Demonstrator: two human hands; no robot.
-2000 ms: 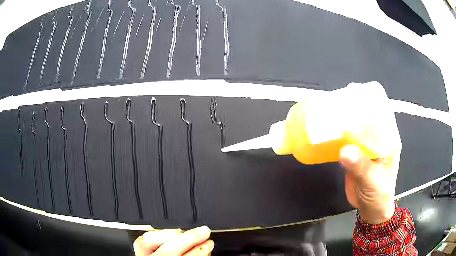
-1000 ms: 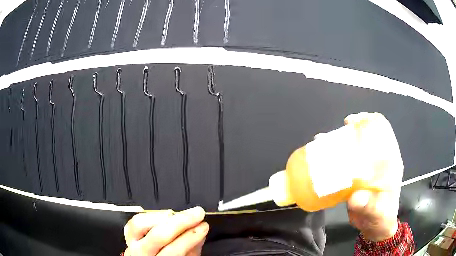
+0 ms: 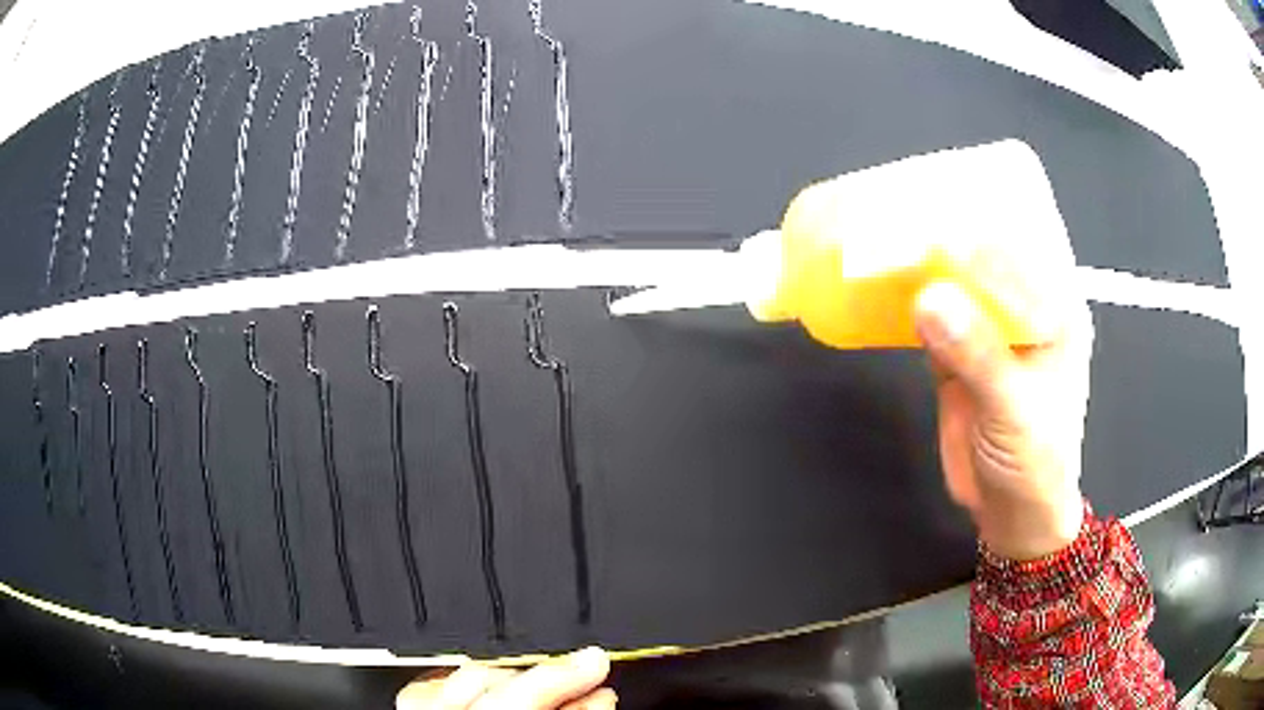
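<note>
My right hand holds a yellow-orange squeeze bottle with a pale label, tilted sideways. Its white tapered nozzle points left, its tip at the upper edge of the near black row, right of the last glue line. Several shiny glue lines, bent near the top, cross the left half of this row. The far black row also has several glue lines on its left part. My left hand is at the near table edge, cut off by the frame's bottom; no object shows in it.
A white strip of table separates the two rows. The pale curved table edge runs along the near side. A dark block lies at the far right. Dark surface shows below the table, with a brown box at bottom right.
The right hand first drew the nozzle down to the near edge, leaving a full glue line. The bottle has since moved up to the row's upper edge. The left hand stays at the table edge.
</note>
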